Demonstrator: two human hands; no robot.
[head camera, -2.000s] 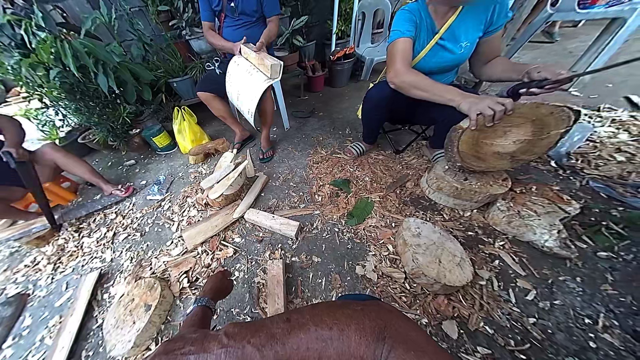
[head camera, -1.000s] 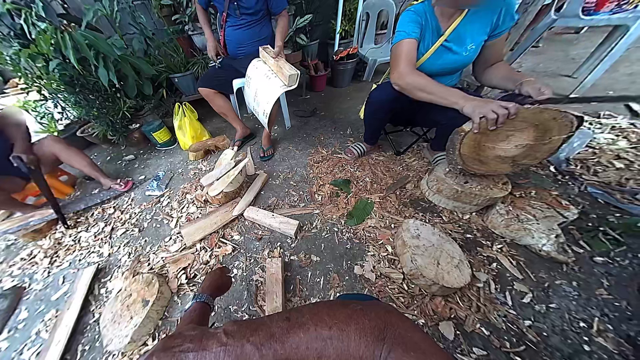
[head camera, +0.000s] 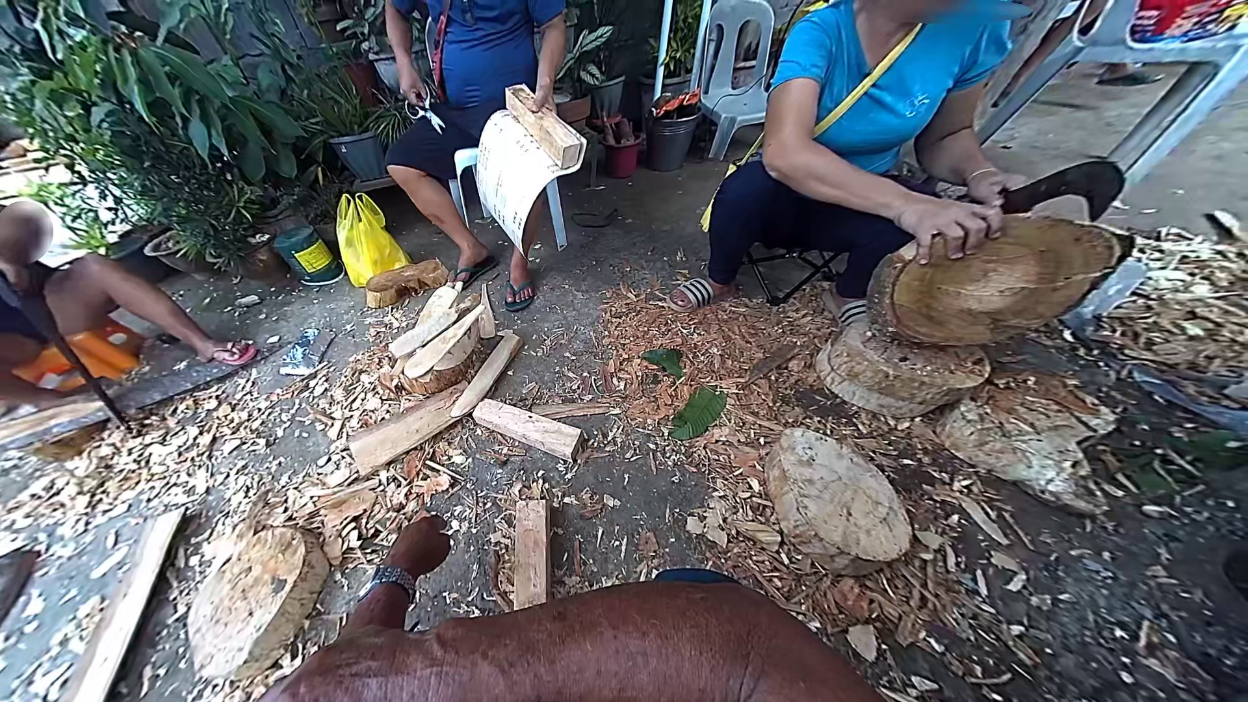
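My left hand, with a metal band at the wrist, hangs low at left of centre over the chip-strewn ground. Its fingers look curled, but whether they hold anything is not visible. A short squared wood block lies to its right, and a round log slice lies to its lower left. Ahead, split wood pieces lean on a stump, beside a squared billet. A large stretch of bare skin, seemingly my arm, crosses the bottom edge. My right hand is out of view.
A seated person at right steadies a log slice and holds a broad dark blade. Another holds scissors and a wood block with paper. At far left, someone sits by a long dark blade. Another log slice lies right of centre.
The person in dark blue has taken one hand off the wood block and now shows scissors in it. The right-hand person's blade has turned. My left hand has barely moved.
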